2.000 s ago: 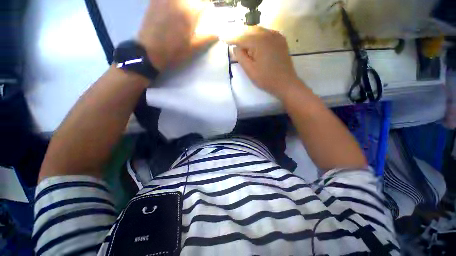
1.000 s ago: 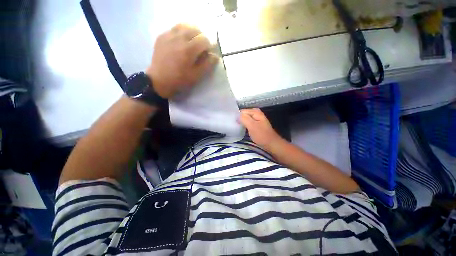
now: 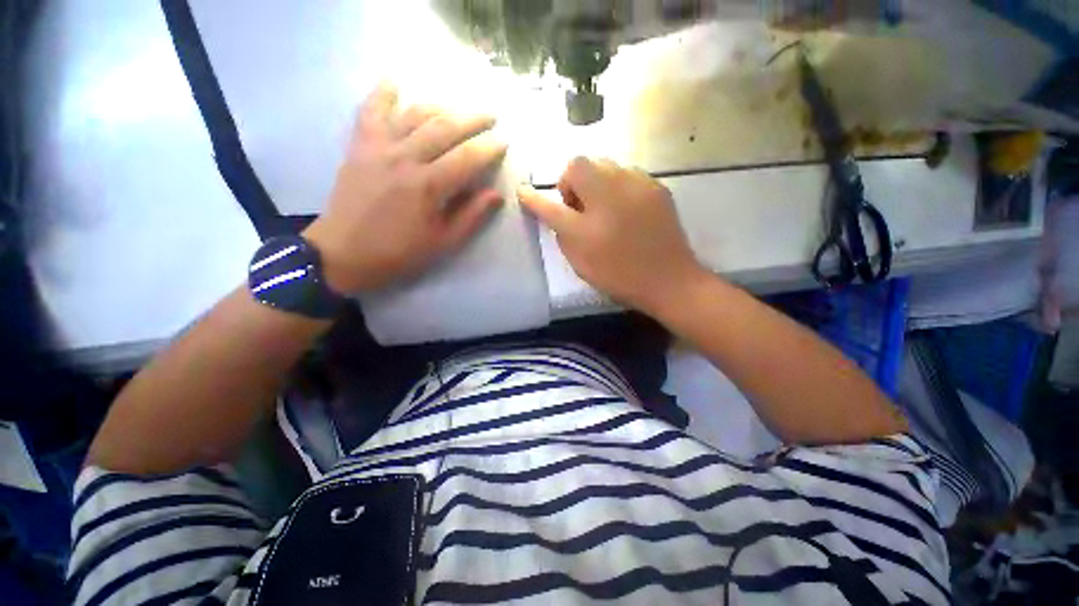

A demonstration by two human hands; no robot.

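Note:
A white fabric panel (image 3: pixel 467 290) lies on the white table, its rounded lower end at the table's front edge. My left hand (image 3: pixel 414 195) lies flat on the panel, fingers spread and pointing toward the bright needle area. My right hand (image 3: pixel 615 225) is at the panel's right edge, with thumb and fingertips at that edge; whether they pinch it is hard to tell. The machine head (image 3: pixel 583 83) is above, between the hands. The needle and presser foot are lost in glare.
Black-handled scissors (image 3: pixel 850 225) lie right of my right hand, blades pointing away. A long black fabric strip (image 3: pixel 219 124) lies on the table at left. A blue crate (image 3: pixel 870 326) is below the front edge at right. A yellow item (image 3: pixel 1012 154) is at far right.
My right hand has moved up from the panel's lower corner to its right edge near the machine. My left hand has turned flatter, with fingers spread. The view has shifted, showing the machine head again.

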